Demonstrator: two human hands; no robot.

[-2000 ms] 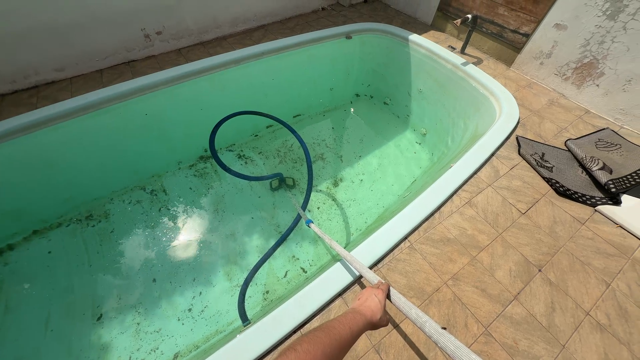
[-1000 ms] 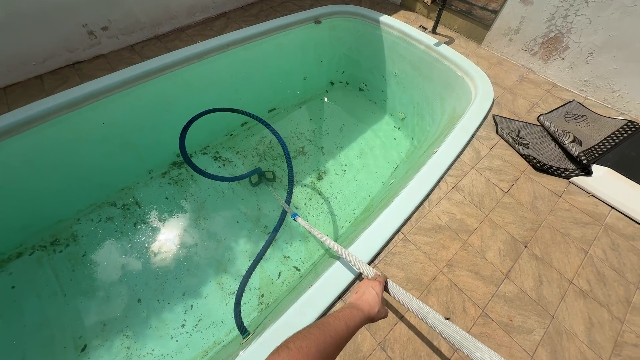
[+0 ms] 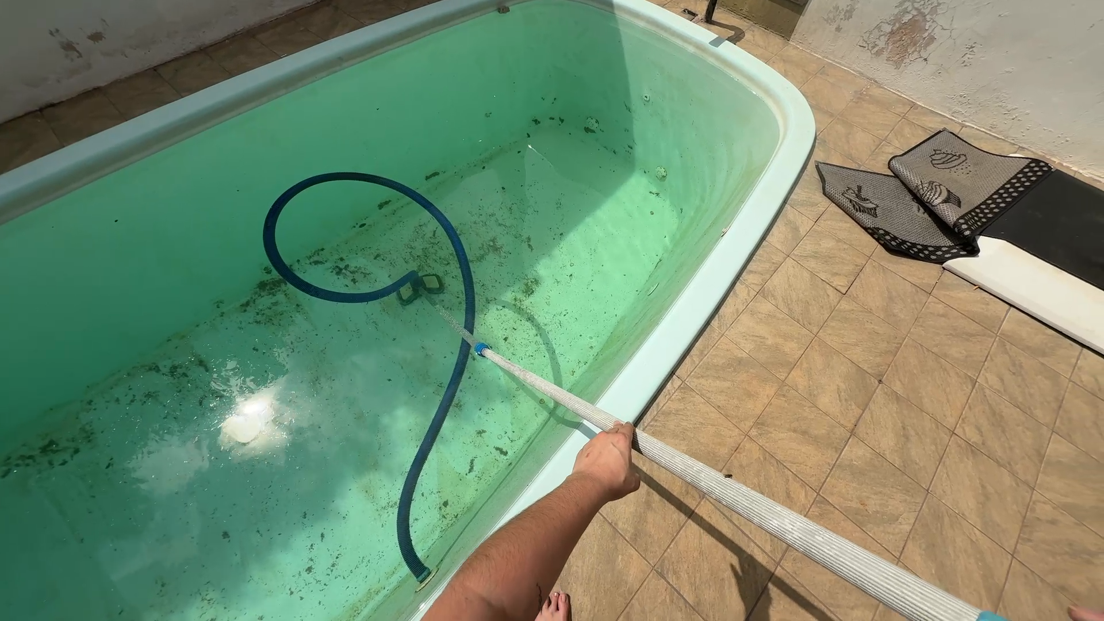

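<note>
My left hand [image 3: 608, 461] is closed around a long ribbed pale telescopic pole [image 3: 759, 504], just above the pool's near rim. The pole slopes down past a blue collar [image 3: 481, 349] into the water. Its lower end leads to a dark pool vacuum head [image 3: 420, 287] resting near the pool floor. A blue corrugated hose [image 3: 457, 233] loops from the head, crosses the pole's line and ends at a fitting in the near wall. Only a fingertip of my right hand [image 3: 1083, 613] shows at the bottom right corner, near the pole's blue fitting; its grip is hidden.
The pool [image 3: 703, 297] has a pale rim and green water, with dark debris scattered over its floor. Brown tiles [image 3: 828, 379] surround it. A patterned mat [image 3: 966, 185] lies folded on a black and white panel [image 3: 1035, 293] at right. Part of a bare foot [image 3: 555, 606] shows below.
The view has shifted right and down. My left hand stays on the pole, and the vacuum head remains near the same part of the pool floor. A right fingertip now shows at the corner.
</note>
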